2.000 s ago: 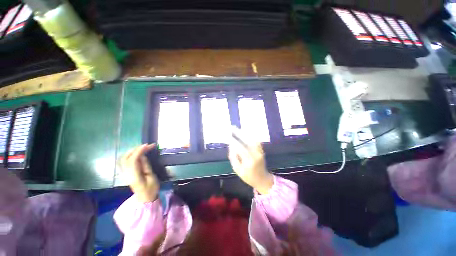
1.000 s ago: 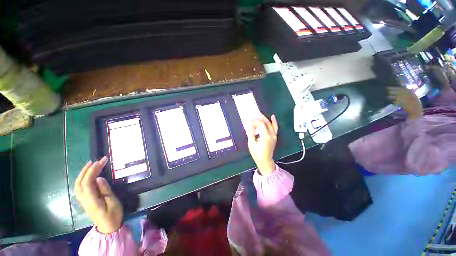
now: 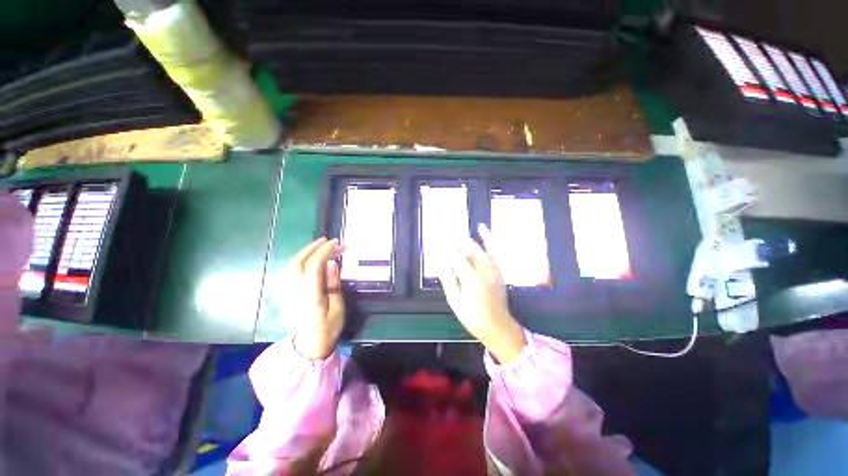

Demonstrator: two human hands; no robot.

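A black tray (image 3: 404,244) lies on the green bench and holds several lit smartphones side by side. The leftmost phone (image 3: 368,232) shows a white screen with a small dark bar near the bottom. The two right phones, one of them at the far right (image 3: 598,232), show white screens with small red marks at the lower corner. My left hand (image 3: 319,290) is at the tray's left edge, fingers beside the leftmost phone, with nothing seen in it. My right hand (image 3: 479,290) is over the lower part of the second phone (image 3: 443,218), fingers spread, with nothing seen in it.
Another tray with lit phones (image 3: 86,237) is at the left. A wrapped post (image 3: 200,79) and a wooden board (image 3: 465,125) stand behind the tray. A white power strip (image 3: 721,237) with a cable is at the right. Stacked trays (image 3: 781,116) are at upper right. Pink sleeves show at both sides.
The view has turned, so the bench appears shifted right. My right hand has moved from the rightmost phone to the second phone. Red marks now show on the two right phones.
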